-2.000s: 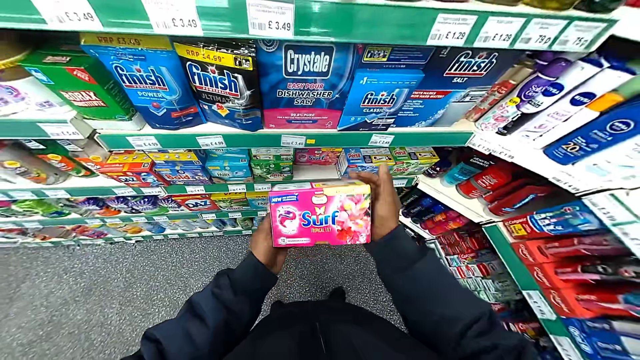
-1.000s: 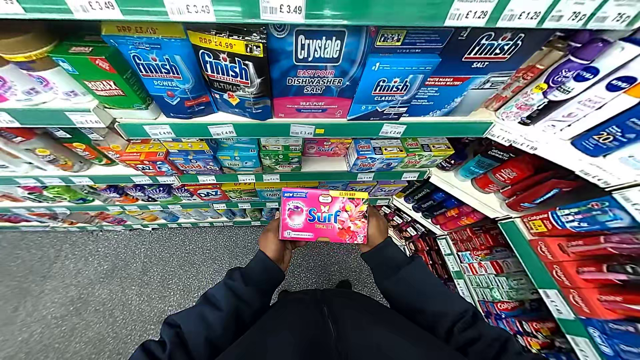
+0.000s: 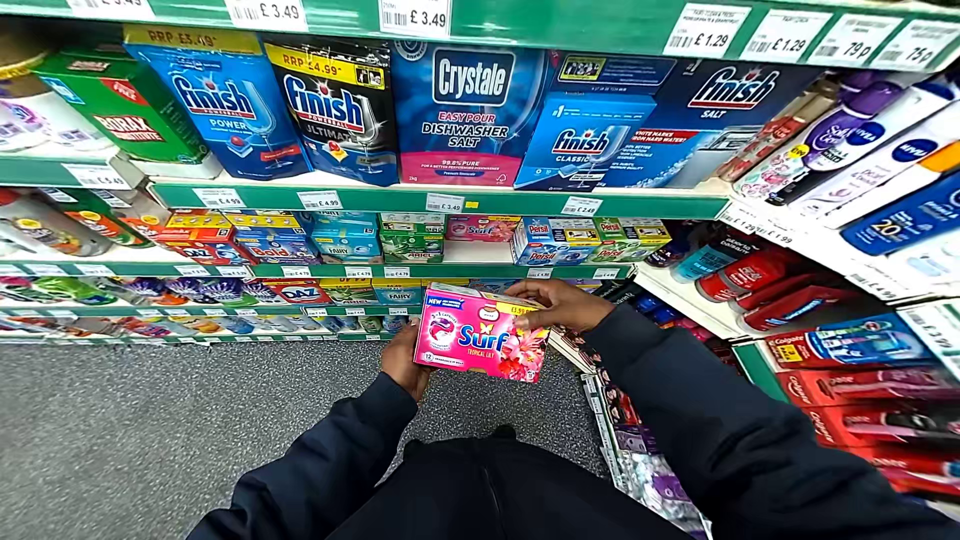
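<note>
A pink Surf laundry capsule box (image 3: 480, 337), with a yellow price flash at its top right, is held in front of the lower shelves, its printed front turned up and slightly tilted. My left hand (image 3: 405, 361) grips its left end, the fingers partly hidden by the box. My right hand (image 3: 559, 304) is at its upper right corner, the fingers over the top edge and the front. Beyond the box, another pink Surf box (image 3: 484, 228) lies on a shelf between green Ariel boxes (image 3: 412, 238) and Persil boxes (image 3: 555, 240).
Dishwasher salt (image 3: 469, 112) and Finish pouches (image 3: 337, 112) line the shelf above. A green shelf edge (image 3: 525, 201) with price labels runs across. Deodorants (image 3: 855, 142) and toothpaste boxes (image 3: 847, 341) fill the racks at the right. Speckled grey floor (image 3: 187, 420) lies below.
My right hand has moved from the box's right end, where it was one second ago, to its upper right corner. The box now tilts down to the right.
</note>
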